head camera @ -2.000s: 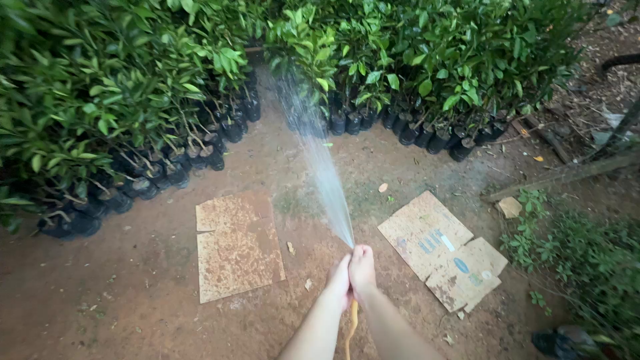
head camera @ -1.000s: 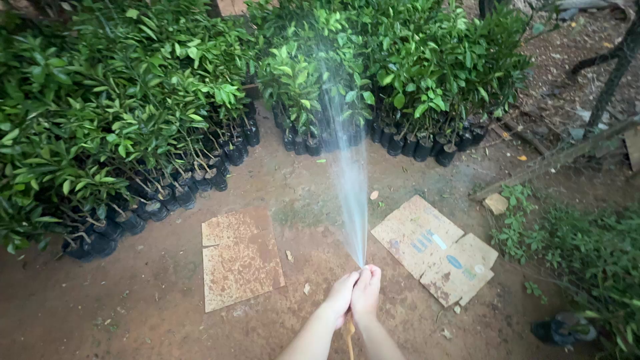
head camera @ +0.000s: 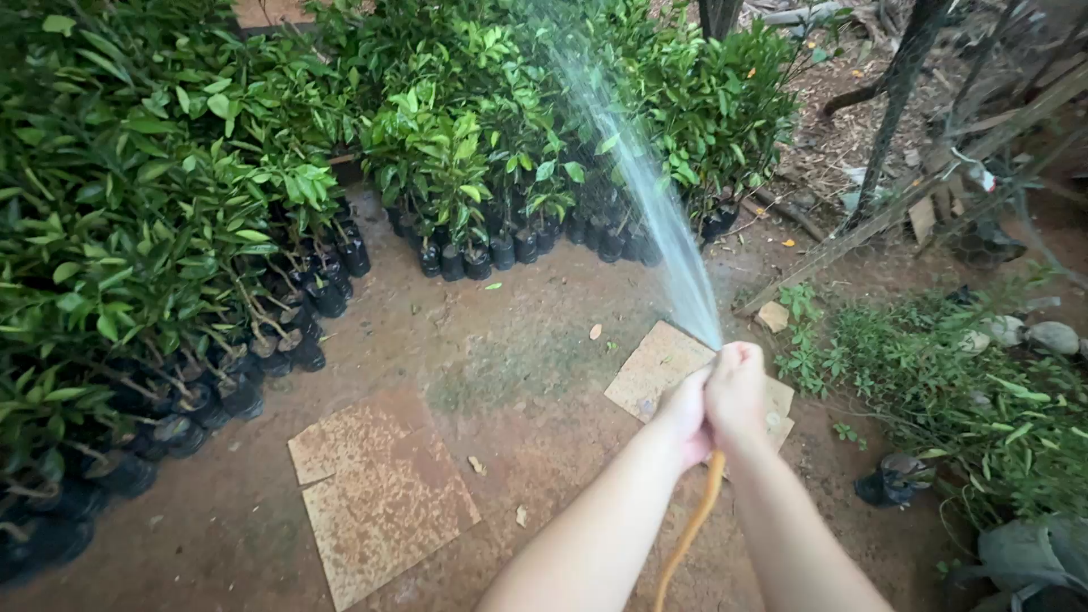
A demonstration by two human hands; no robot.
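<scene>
My left hand [head camera: 685,418] and my right hand [head camera: 736,393] are pressed together around the end of an orange hose [head camera: 693,529], which trails down between my forearms. Its mouth is hidden by my fingers. A fan of water [head camera: 654,200] sprays from them, up and to the left, onto leafy green potted saplings [head camera: 527,110] at the top centre. Black plastic grow bags [head camera: 501,252] hold these saplings in a row. A denser block of similar saplings [head camera: 161,221] fills the left side.
A stained cardboard sheet [head camera: 382,497] lies on the bare soil, with another cardboard piece [head camera: 659,361] partly behind my hands. At the right are a wire-mesh fence with a wooden pole [head camera: 914,191], low weeds [head camera: 901,348], stones [head camera: 1052,337] and a small black plant bag [head camera: 892,480].
My joined hands have moved right and now cover part of the right cardboard. The spray leans left and reaches the right part of the central saplings.
</scene>
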